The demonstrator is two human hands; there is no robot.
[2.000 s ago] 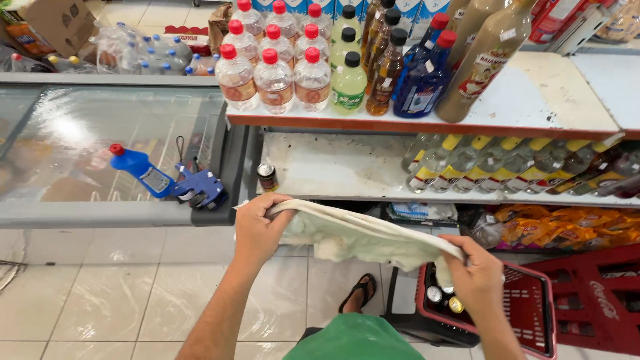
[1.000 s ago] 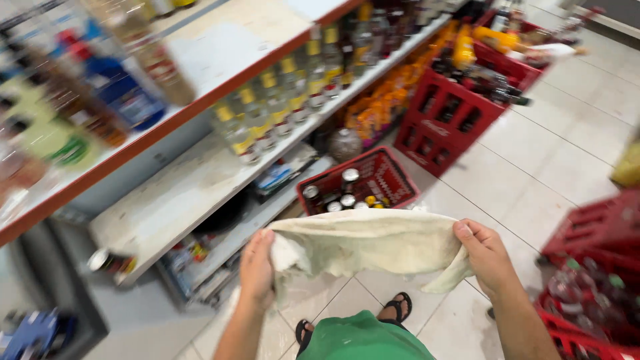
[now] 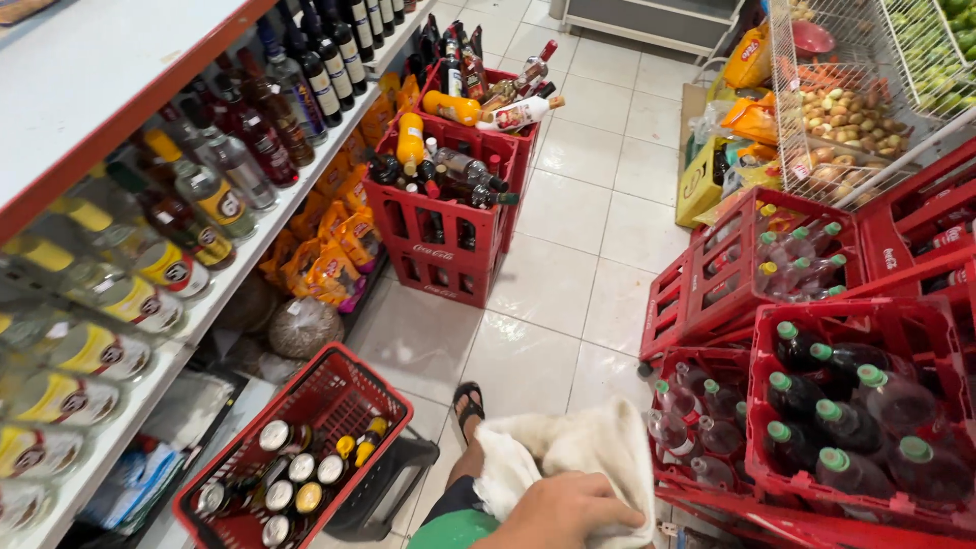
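A cream-white cloth (image 3: 587, 442) hangs bunched at the lower middle of the head view, above my leg and green shirt. My left hand (image 3: 568, 511) comes in from the bottom edge with its fingers bent over the cloth's near part. Its palm side is hidden. My right hand cannot be made out; the cloth and the frame's lower edge cover that area. To the left of the cloth is a red shopping basket (image 3: 293, 381) holding several cans (image 3: 303, 467) and small yellow-capped bottles.
Shelves (image 3: 171, 358) of liquor bottles line the left side. Stacked red crates (image 3: 435, 236) full of bottles stand ahead. More crates (image 3: 854, 305) with soda bottles are at the right, below a wire rack (image 3: 846, 149) of onions. White floor tiles (image 3: 557, 282) run between them.
The cloth, earlier stretched wide between both hands, is now bunched together. My right hand has gone from sight. The view has swung right, from the shelf and freezer to the aisle with crates.
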